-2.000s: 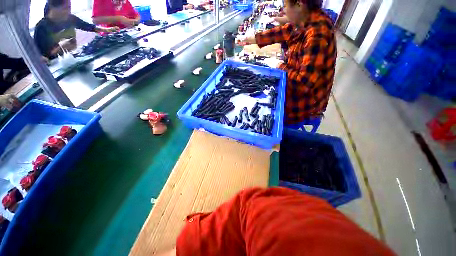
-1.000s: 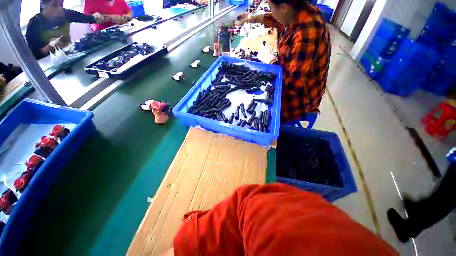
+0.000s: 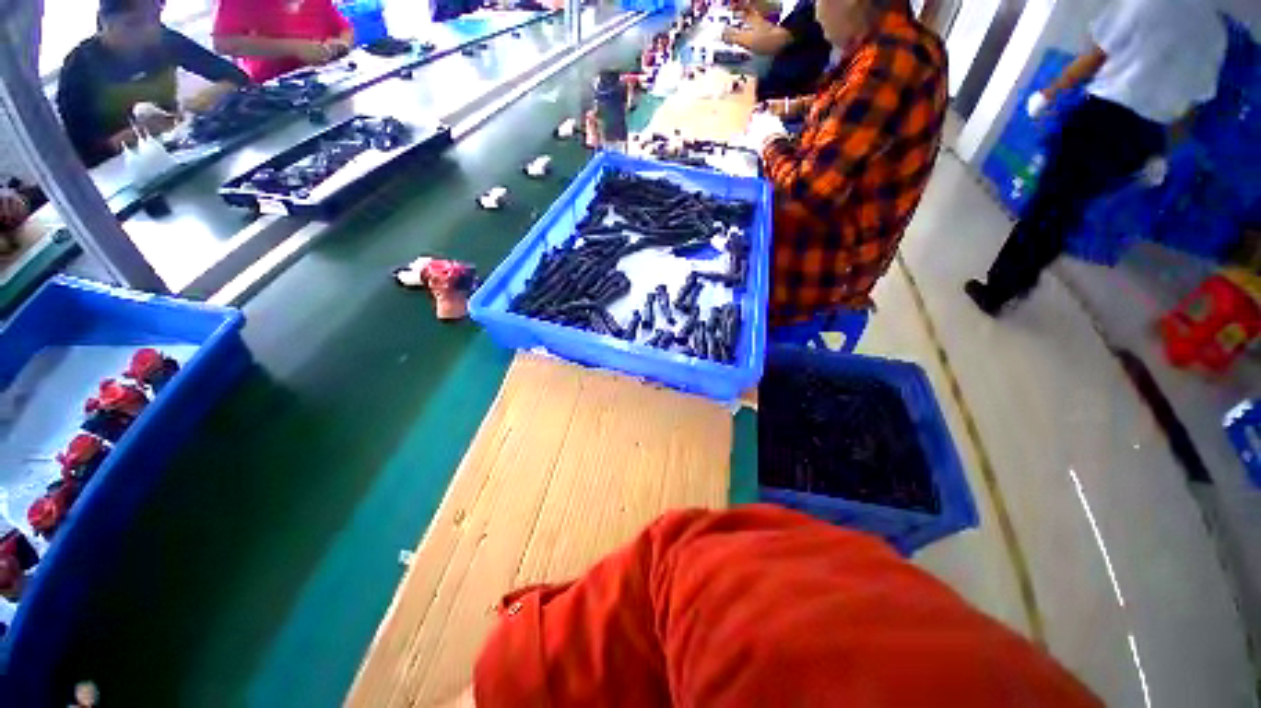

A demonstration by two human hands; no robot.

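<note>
A blue tray (image 3: 515, 327) of black stick parts (image 3: 581, 277) stands at the near end of the worker's row, beside the tan cardboard (image 3: 581, 457). A figurine body (image 3: 448, 288), pink-tan with a red top, lies on the green belt left of that tray, with a cream-ended piece touching it. A blue tray (image 3: 194, 321) at the left holds a row of red-topped pieces (image 3: 115, 398). My red sleeve reaches over the cardboard at the bottom; its cuff is near the bottom edge and my right hand is cut off below it. My left hand is out of the picture.
Small cream-ended pieces (image 3: 492, 198) lie along the belt. A dark tray (image 3: 332, 163) stands across it. A deep blue crate (image 3: 954, 505) is on the floor at the right. A person in a checked shirt (image 3: 864, 166) sits ahead. Another person (image 3: 1093, 152) is in the aisle by stacked blue crates.
A person in a white top now shows in the aisle at the right. The figurine body appears slightly higher in view. A small pale piece now shows at the bottom left edge.
</note>
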